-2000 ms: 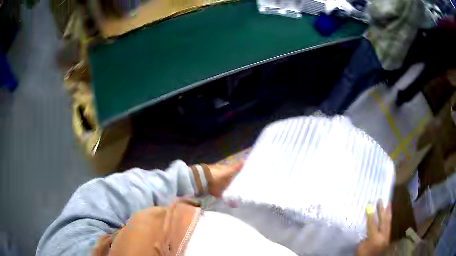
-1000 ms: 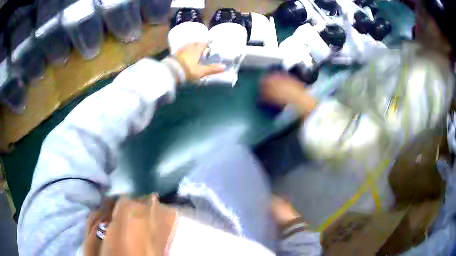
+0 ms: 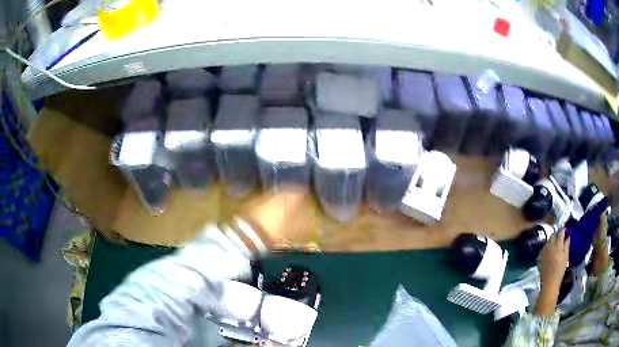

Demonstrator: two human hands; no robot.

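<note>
My left hand (image 3: 282,217) is blurred and reaches over the brown cardboard, just in front of the row of bagged cameras (image 3: 282,146). Whether it touches one cannot be told. Two white-and-black cameras (image 3: 288,315) stand side by side on the green mat beneath my left sleeve, which partly covers them. A pale, flat air-column bag (image 3: 414,325) rises from the bottom edge, right of these cameras. My right hand is out of view.
A white shelf (image 3: 305,57) runs above the bagged units. A white bracket piece (image 3: 431,186) lies beside them. More cameras (image 3: 478,261) lie to the right, near another person's hands (image 3: 553,261) and a dark blue cloth (image 3: 585,230).
The view has swung up and left to the bagged rows. My left hand has left the white cameras and reached forward over the cardboard. My right hand has gone out of view.
</note>
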